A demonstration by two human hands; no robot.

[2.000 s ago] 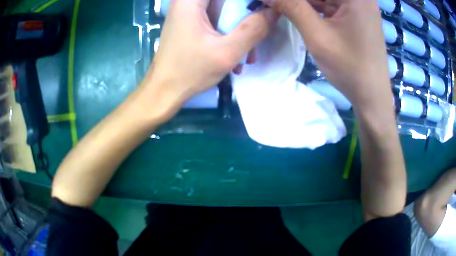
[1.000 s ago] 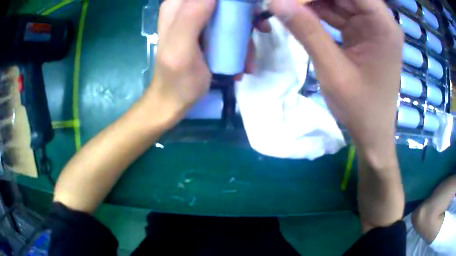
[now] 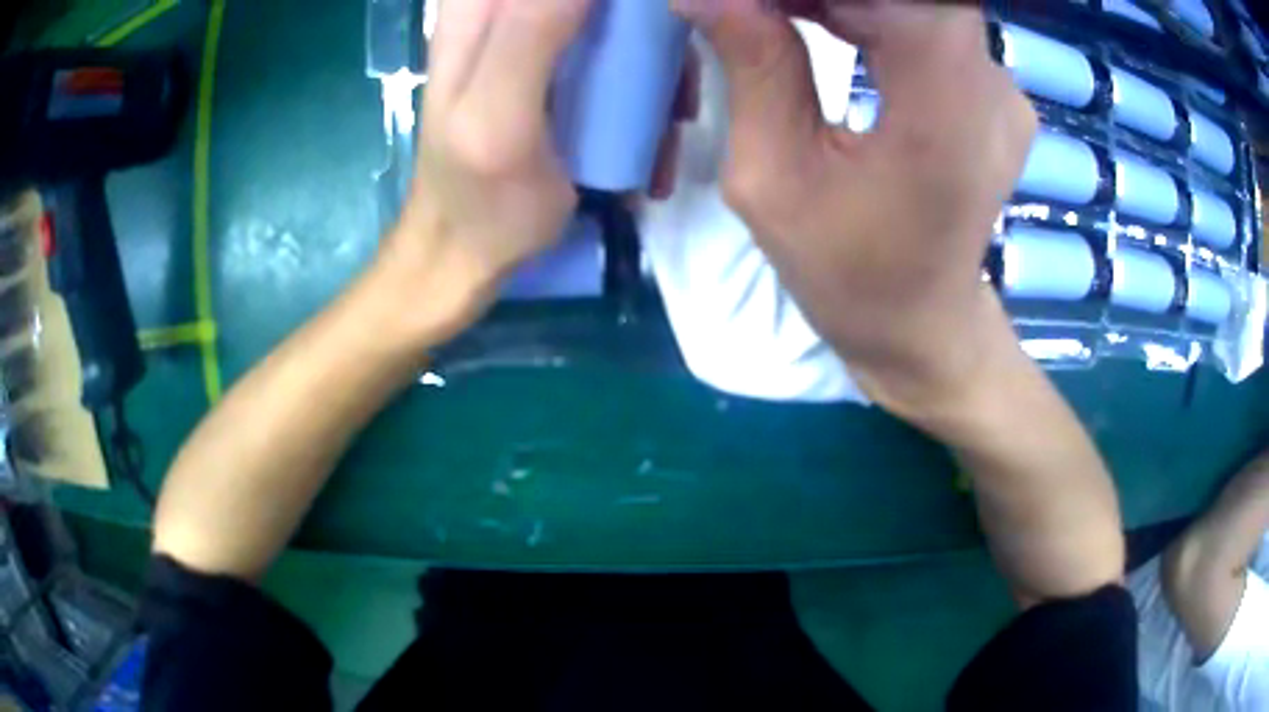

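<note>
A pale blue-white housing (image 3: 621, 98) is held upright in my left hand (image 3: 498, 153), near the top edge of the view. My right hand (image 3: 884, 209) is at the housing's upper right, its fingers bent and close to it. A thin dark tool seems to show at the top of my right hand, but it is blurred and cut off. The fingertips of both hands are partly hidden. A crumpled white cloth (image 3: 731, 313) lies under and between my hands, partly covered by my right hand.
A clear blister tray (image 3: 1079, 345) with rows of pale housings lies at the right. A black hot air gun (image 3: 91, 264) lies at the left on a tan board (image 3: 63, 417). Yellow tape (image 3: 205, 209) marks the green mat. A person's arm (image 3: 1225, 563) shows at the lower right.
My right hand has moved left across the cloth and closer to the housing, uncovering more of the right tray. The housing stays in my left hand and has turned to show its long side.
</note>
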